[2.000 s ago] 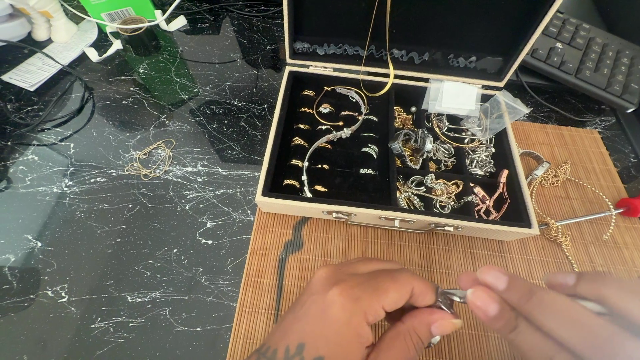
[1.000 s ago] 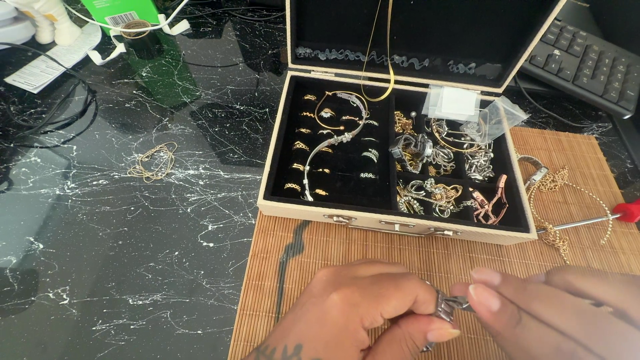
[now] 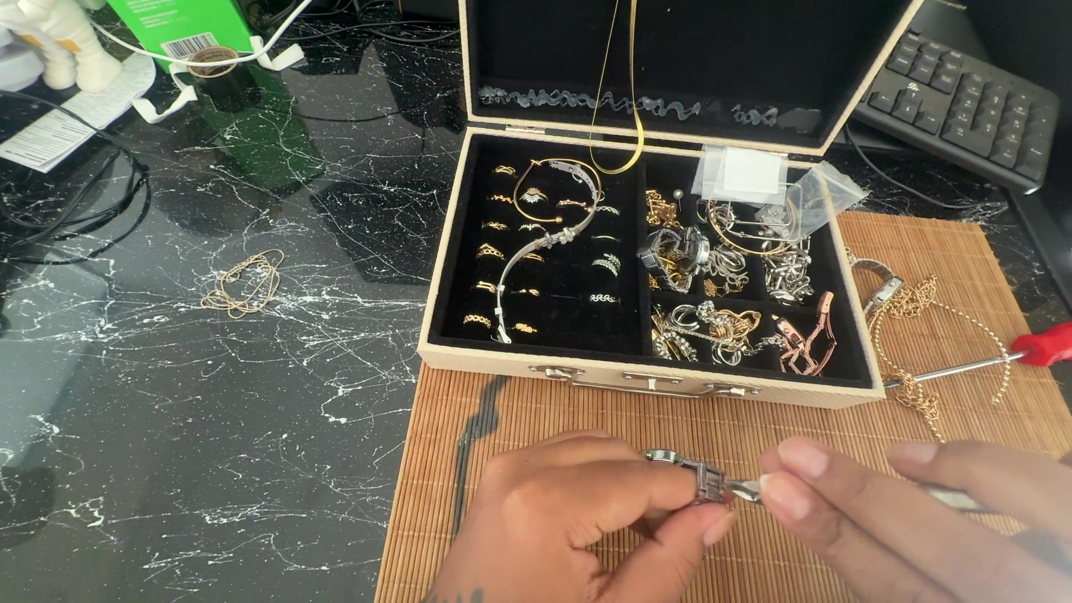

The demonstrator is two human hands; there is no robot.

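Observation:
Low in the view, my left hand (image 3: 578, 519) pinches a silver metal watch (image 3: 695, 476) between thumb and fingers, partly hidden by them. My right hand (image 3: 904, 511) holds a slim metal tool (image 3: 955, 498), its flat tip touching or nearly touching the bracelet link that sticks out of my left fingers. What kind of tool it is cannot be told. Just beyond both hands stands an open jewelry box (image 3: 494, 360) with black lining; gold and silver rings (image 3: 490, 251) sit in its left part, and chains, watches and a rose-gold bracelet (image 3: 808, 339) in its right compartments.
A bamboo mat (image 3: 519, 435) lies under the box and hands. At the right are a red-handled screwdriver (image 3: 1043, 343), gold chains (image 3: 921, 297) and a black keyboard (image 3: 963, 109). On the dark marbled table lie a thin cord or chain (image 3: 243, 285), black cables (image 3: 75, 184) and a green box (image 3: 193, 29).
The watch piece has turned in my left fingers, so that more of its bracelet shows. My right hand's fingertips have drawn slightly away from my left hand.

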